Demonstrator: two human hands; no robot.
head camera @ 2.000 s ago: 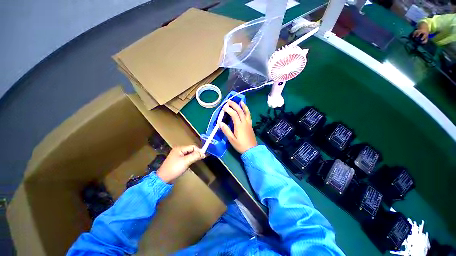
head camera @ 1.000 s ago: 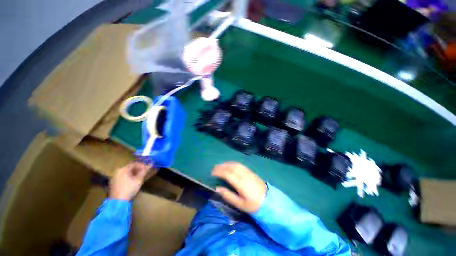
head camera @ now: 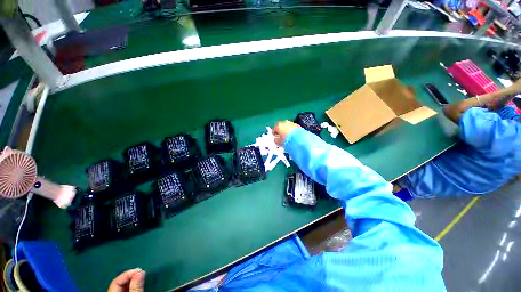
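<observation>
My right hand [head camera: 281, 132] is at the pile of white strips [head camera: 271, 153] on the green bench; its fingers are bunched, and whether they grip a strip is hard to see. My left hand [head camera: 129, 280] is cut off by the bottom edge, with thumb and finger close together; I cannot make out what is between them. Several black units [head camera: 172, 190] with pale printed tops stand in two rows left of the pile. Another black unit [head camera: 301, 189] with a shiny top lies near the front edge, and one [head camera: 308, 122] lies beyond my right hand.
The blue tape dispenser [head camera: 43, 265] is at the lower left, below the pink fan [head camera: 37, 181]. An open carton [head camera: 365, 111] stands on the right of the bench. A person in blue sleeves [head camera: 490, 128] works at the far right near a pink tray [head camera: 472, 77].
The view has swung right. My right hand has moved from the open bench in front of me to the white strips. My left hand has left the tape dispenser.
</observation>
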